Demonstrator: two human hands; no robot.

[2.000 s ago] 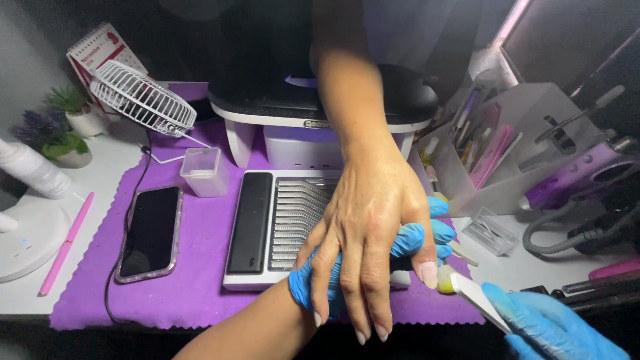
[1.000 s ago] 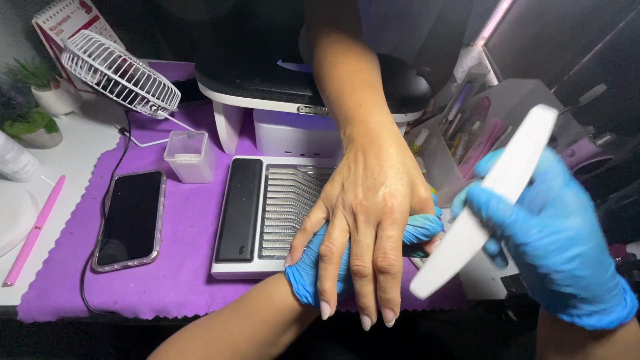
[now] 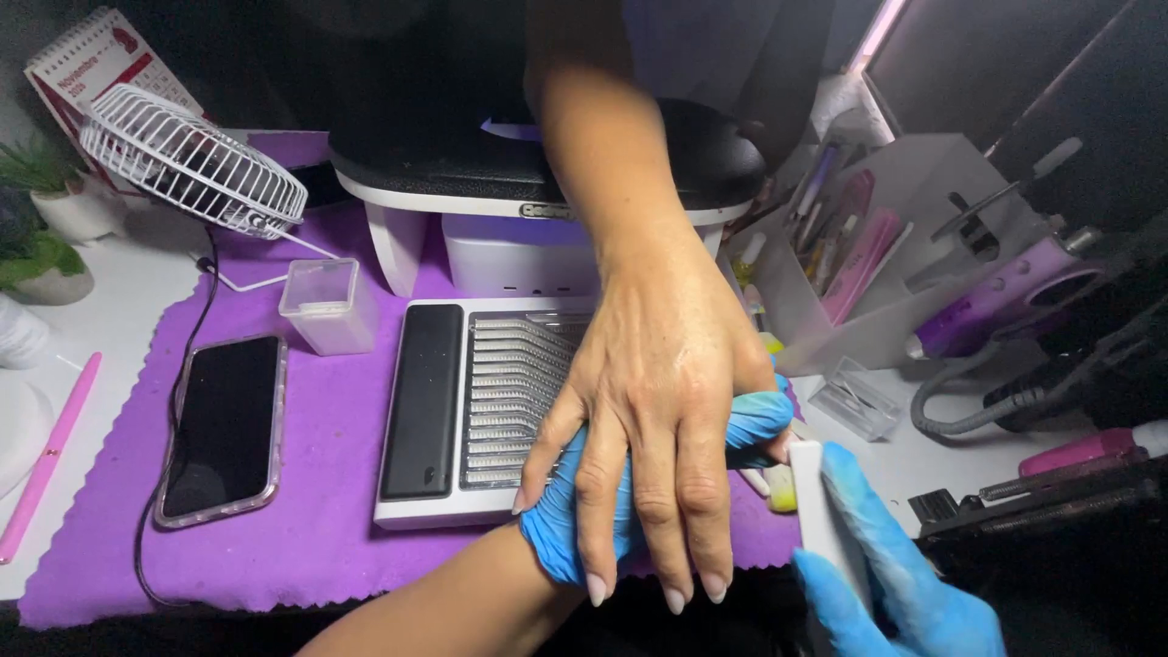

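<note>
Another person's bare hand (image 3: pixel 657 383) reaches down from the top centre, palm down, fingers spread toward me. My left hand (image 3: pixel 584 493), in a blue glove, lies beneath it, and its fingers come out at the right around that person's thumb. Much of my left hand is hidden. At the lower right my right hand (image 3: pixel 890 566), also blue-gloved, holds a white nail file (image 3: pixel 826 520); the file's upper end is at the tip of the thumb. Under the other person's forearm stands a black padded armrest (image 3: pixel 438 160) with white legs.
A nail dust collector (image 3: pixel 424 401) sits on the purple cloth (image 3: pixel 338 447). Left of it are a phone (image 3: pixel 228 429), a plastic container (image 3: pixel 338 315), a wire-guard fan (image 3: pixel 196 169) and a cable. At right stand a tool organizer (image 3: pixel 812 301), a purple nail drill (image 3: pixel 995 292) and a small clear box (image 3: pixel 856 401).
My right hand came up with the file held broad side to view a second ago; now it is lower, with the file's end at the thumb. My left hand stays under the other person's hand.
</note>
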